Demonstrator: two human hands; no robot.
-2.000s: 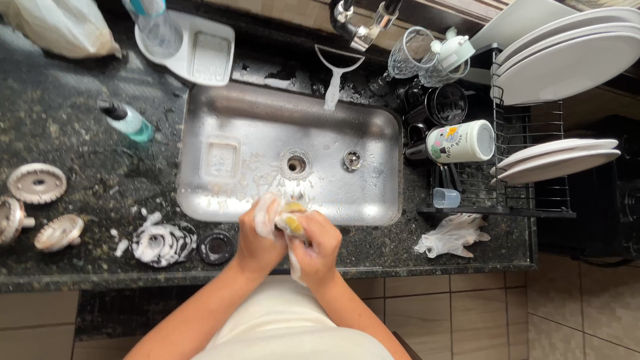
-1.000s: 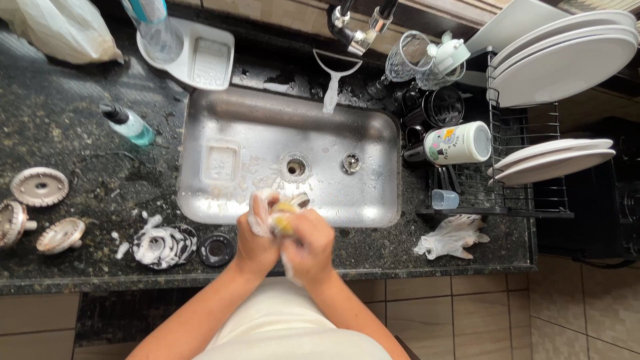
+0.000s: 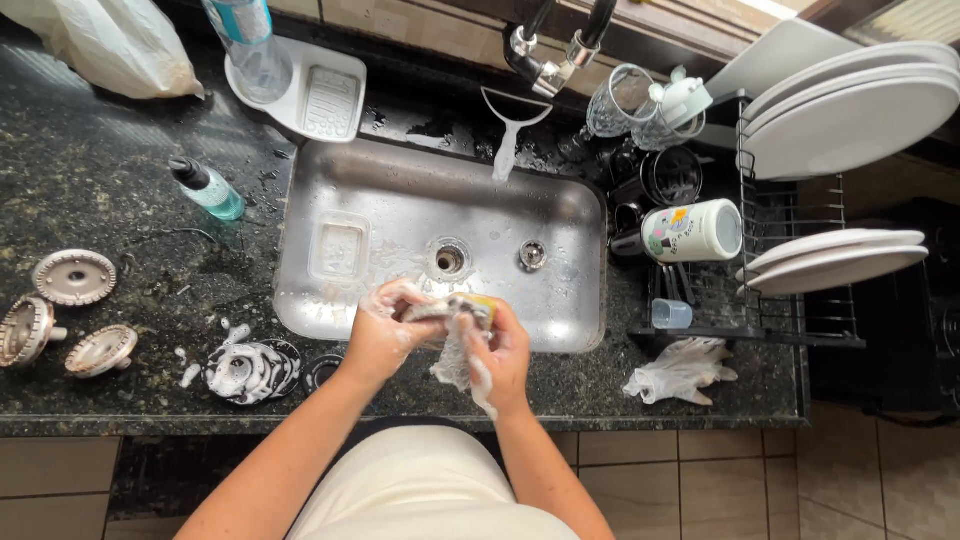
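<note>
Over the front rim of the steel sink, my left hand grips a small soapy metal part, probably a stove burner piece, partly hidden by fingers and foam. My right hand holds a yellow sponge and a wet, foamy cloth or mesh against that part. Suds coat both hands. Left of them on the granite counter sit a foam-covered black burner cap and a black ring. Several metal burner heads rest farther left.
A clear plastic container and a drain strainer are in the sink. The faucet rises behind. At right are a dish rack with plates, a white cup and crumpled gloves. A spray bottle is at left.
My hands have shifted slightly apart, and more of the metal part and the hanging foamy cloth shows between them. Both hands keep hold of their things.
</note>
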